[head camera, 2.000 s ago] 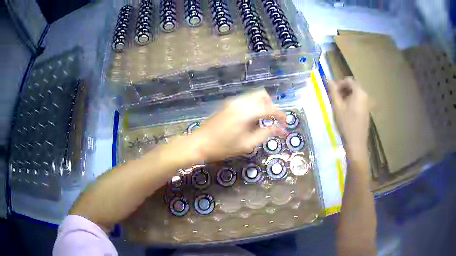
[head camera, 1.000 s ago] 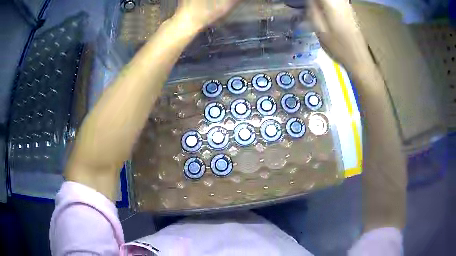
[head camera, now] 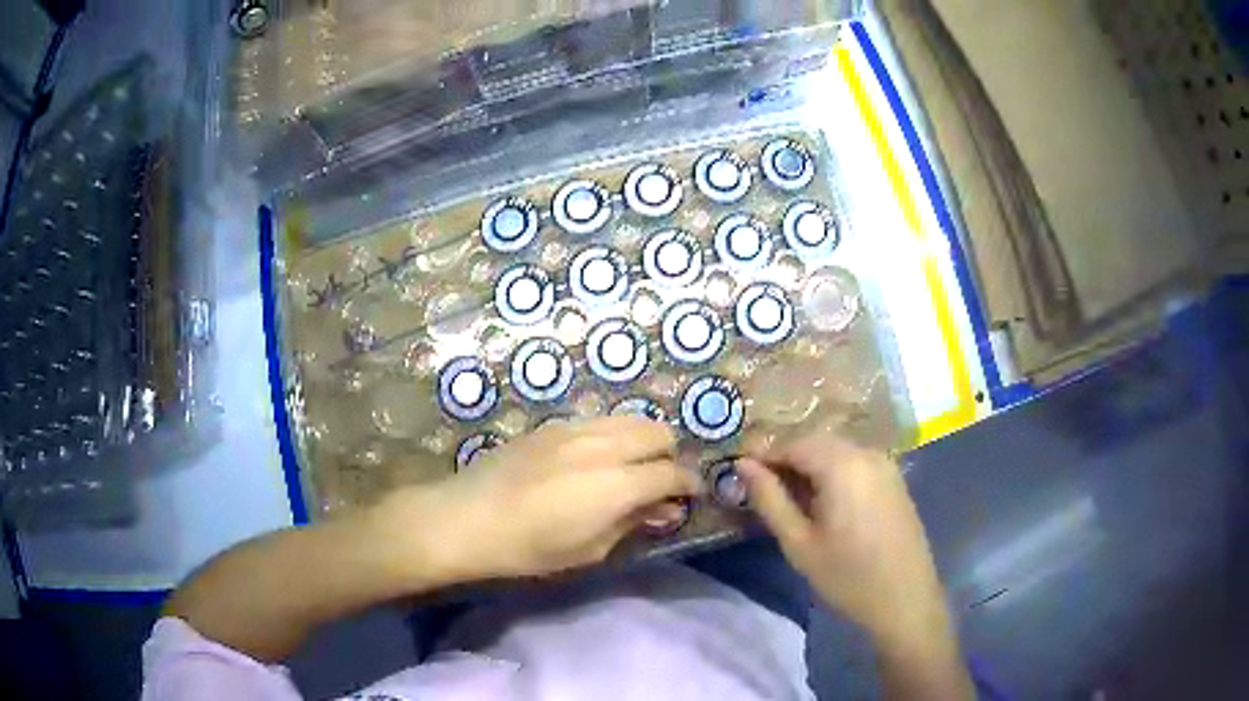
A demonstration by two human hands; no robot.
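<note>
The clear packing tray [head camera: 397, 473] lies in front of me over brown card, with rows of round parts [head camera: 599, 275], dark-rimmed with pale centres, in its pockets. My left hand [head camera: 582, 493] is over the tray's near edge, its fingertips on a round part [head camera: 666, 516] that they partly hide. My right hand [head camera: 849, 527] faces it from the right, thumb and finger pinching another round part [head camera: 727, 482]. The left fingers also partly cover parts in the row behind. One part [head camera: 712, 408] in that row shows fully, just beyond the fingertips.
Beyond is the clear source tray [head camera: 548, 82], cut off by the top edge, with one part [head camera: 251, 17] at its corner. Nested blister trays [head camera: 89, 288] are at left. Cardboard sheets [head camera: 1082, 178] and a perforated brown board [head camera: 1199, 82] are at right. Blue and yellow tape [head camera: 911, 260] borders the tray.
Both hands have come back from the source tray to the packing tray's near edge and now have parts at their fingertips. More parts show in the near rows. The camera view has shifted and tilted.
</note>
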